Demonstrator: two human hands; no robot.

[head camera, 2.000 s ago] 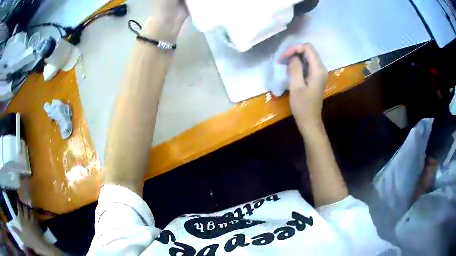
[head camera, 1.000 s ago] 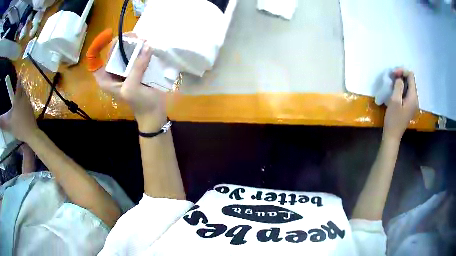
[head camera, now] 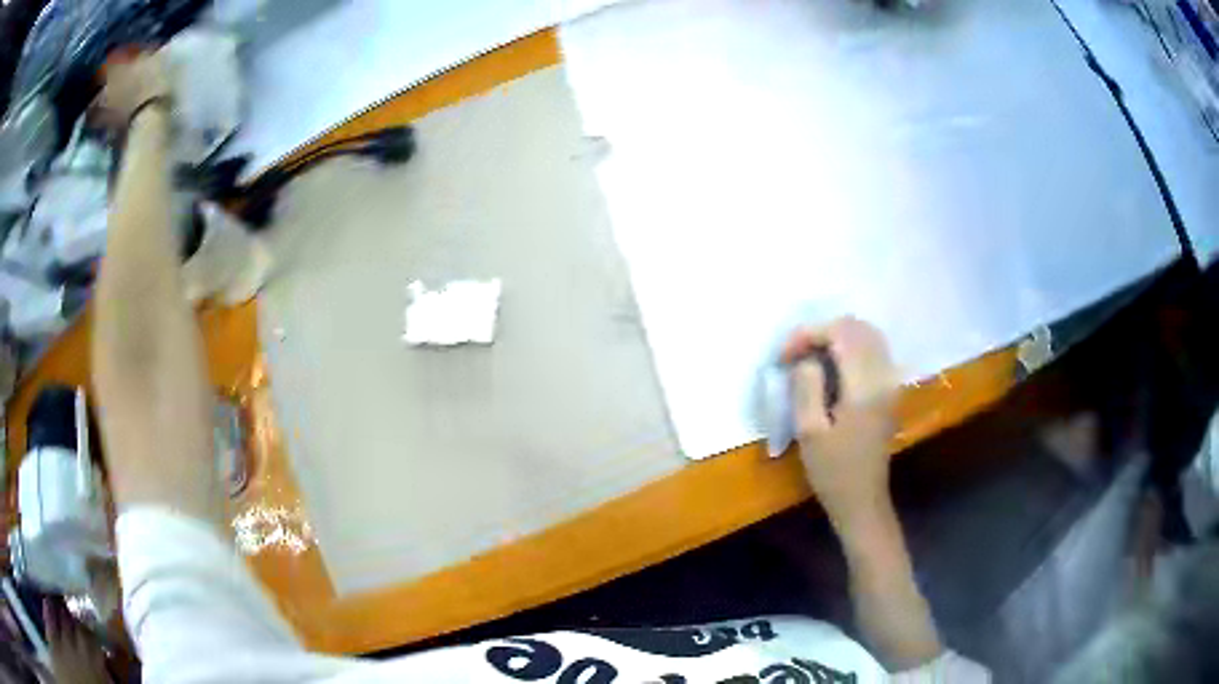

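Note:
My right hand (head camera: 845, 381) is closed around a crumpled grey-white cleaning cloth (head camera: 775, 404) and rests at the near edge of the white sheet (head camera: 749, 241). My left arm is stretched to the far upper left. My left hand (head camera: 131, 83) is small and blurred there, with a spot of orange at the fingers. It is beside or on a white security camera (head camera: 203, 94); whether it grips the camera cannot be told.
A grey mat (head camera: 468, 441) bears a small white piece (head camera: 452, 311). Black cable connectors (head camera: 388, 144) lie at its back left. More blurred white cameras (head camera: 60, 221) are grouped at the left. A neighbour's hand (head camera: 74, 648) and a white unit (head camera: 60, 515) are at the lower left.
My left hand has moved from the front of the bench, where it held a white camera, to the far upper left group. The view has turned. My right hand still holds the cloth on the sheet.

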